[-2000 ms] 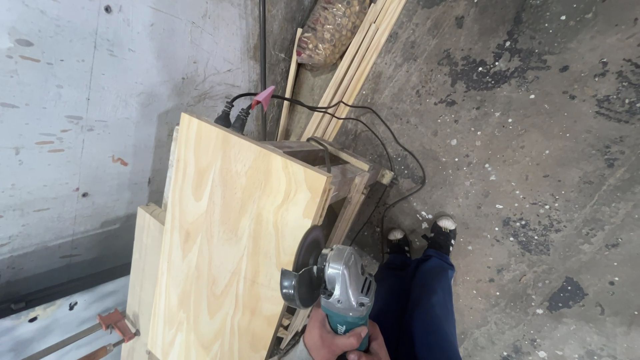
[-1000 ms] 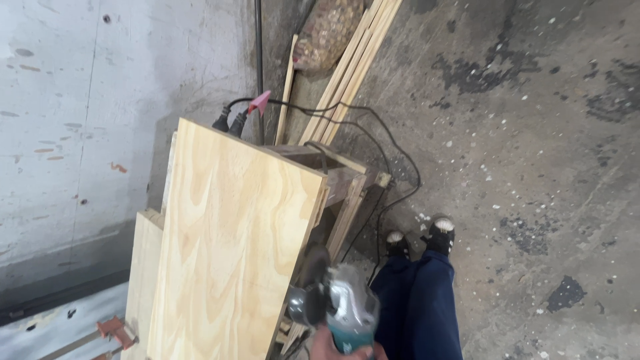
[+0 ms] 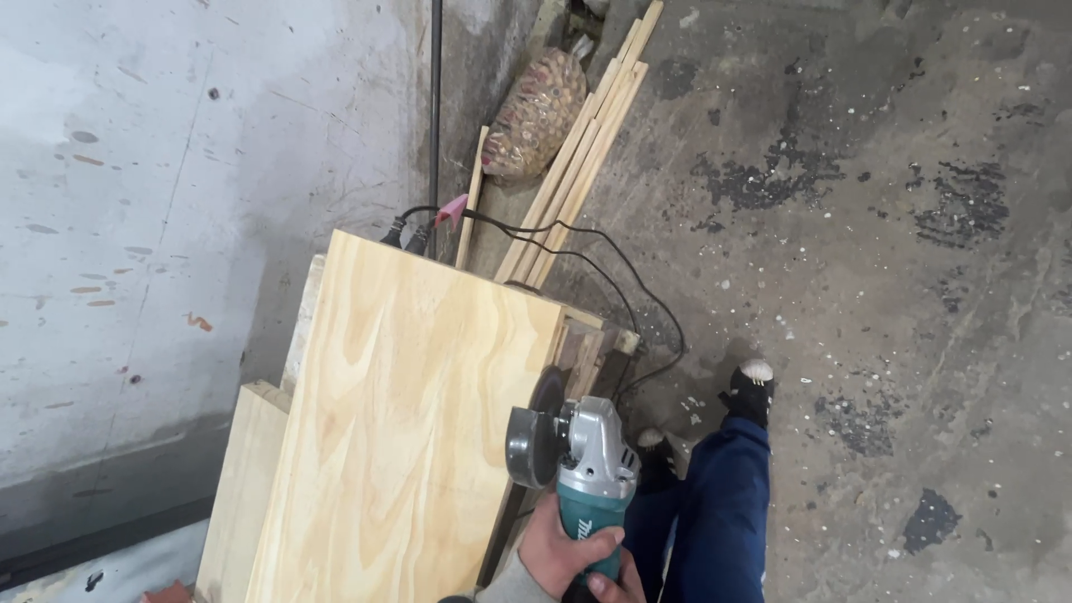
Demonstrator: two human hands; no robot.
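My left hand [image 3: 557,548], in a grey sleeve, wraps around the teal body of a Makita angle grinder [image 3: 596,465] at the bottom centre. Part of my right hand [image 3: 620,586] shows at the rear of the grinder, cut off by the lower frame edge. The grinder's dark disc [image 3: 548,394] and black guard [image 3: 526,448] are at the right edge of a pale plywood board [image 3: 410,402]. Whether the disc touches the wood, or spins, I cannot tell. The board lies on a wooden support [image 3: 584,356], mostly hidden under it.
Black power cables [image 3: 662,301] loop over the concrete floor beside the support. Long wood strips [image 3: 578,167] and a clear bag of small round pieces [image 3: 536,113] lie by the wall. Another board [image 3: 239,494] is at left. My shoes [image 3: 749,389] are at right.
Compared with one second ago, the grinder and my hands have moved up along the board's right edge, nearer its upper right corner. The view has shifted slightly.
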